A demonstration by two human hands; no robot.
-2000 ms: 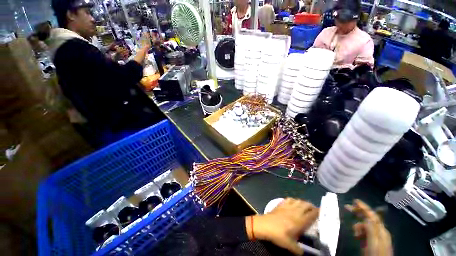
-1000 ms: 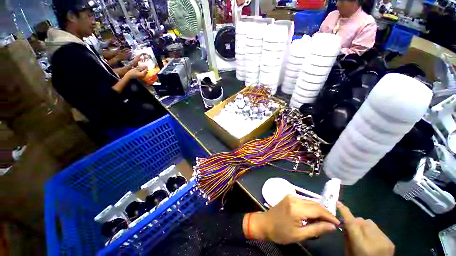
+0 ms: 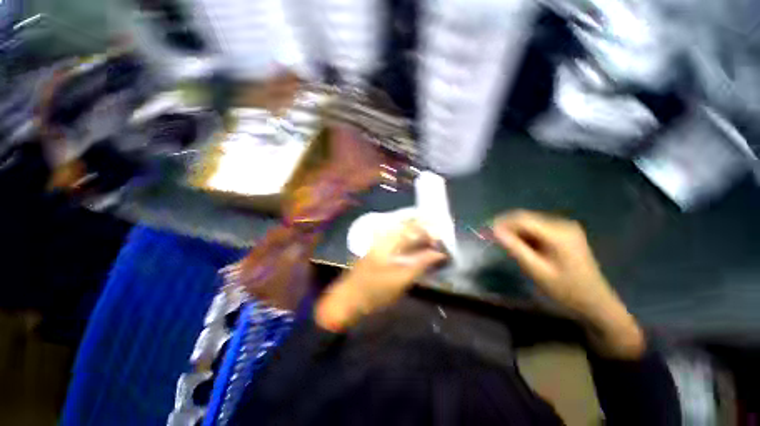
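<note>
The frame is strongly blurred. My left hand point(image 3: 385, 268) holds a white bracket housing point(image 3: 433, 208) at the bench's front edge, its plate end upright and a rounded white part to the left. My right hand point(image 3: 550, 254) is to the right of the housing, apart from it, with thumb and forefinger pinched together. A thin reddish lead point(image 3: 485, 234) shows at its fingertips; where the lead ends is too blurred to tell.
The wire harness point(image 3: 321, 195) hangs over the bench edge at left. Behind are the open carton point(image 3: 208, 170) and stacked white round shells point(image 3: 468, 83). White housings point(image 3: 604, 112) lie back right. A blue crate point(image 3: 137, 324) with units stands lower left.
The view has swung, so the bench things sit further left and higher. My right hand has moved away from the housing to the right. My left hand still holds the housing.
</note>
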